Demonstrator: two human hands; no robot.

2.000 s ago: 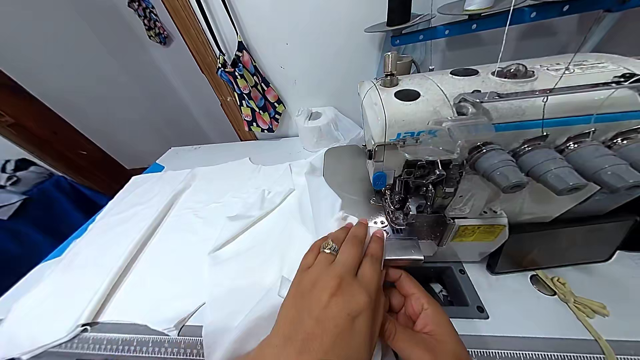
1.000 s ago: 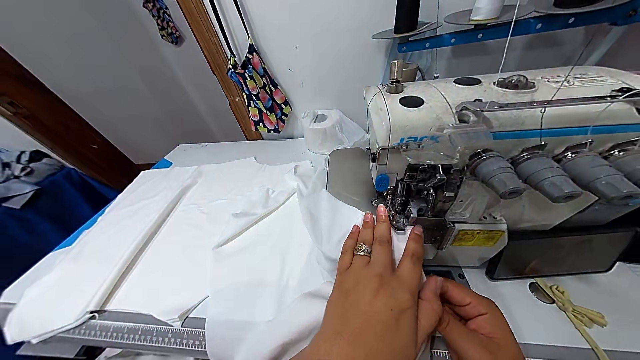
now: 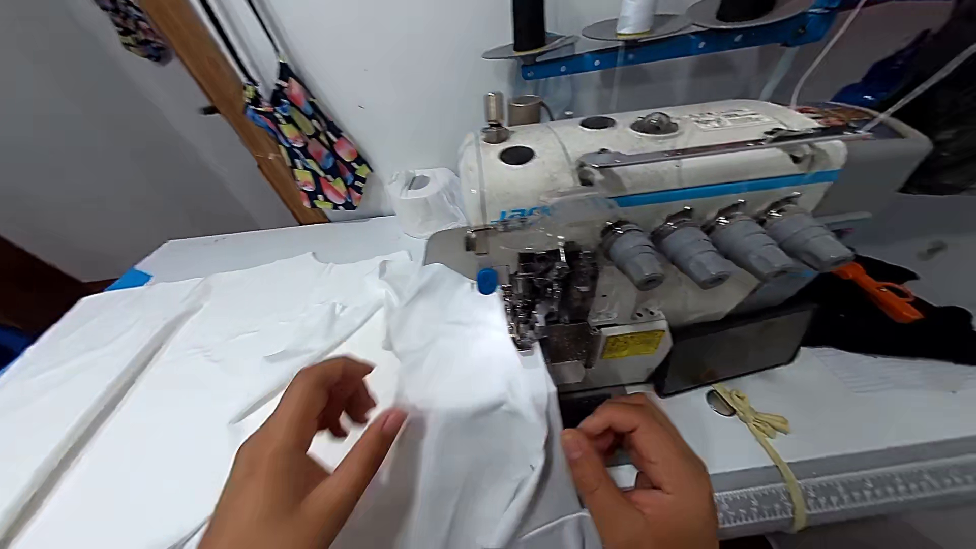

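White fabric runs under the presser area of an overlock sewing machine, its right edge beside the needle and looper parts. Over the fabric, to the left, my left hand is raised with thumb and fingers apart and nothing between them. My right hand is at the fabric's right edge, below the machine's front, with fingers curled and thumb near the forefinger; whether cloth is pinched there cannot be told. More white cloth pieces lie flat on the table at the left.
Thread cones stand on a blue rack above. A roll of white material sits behind the fabric. Orange-handled scissors lie on black cloth at the right. A yellowish tied strip hangs over the measuring tape along the table edge.
My left hand has lifted off the fabric by the presser area and moved left, its fingers spreading. The view has shifted, with more of the machine's right side showing.
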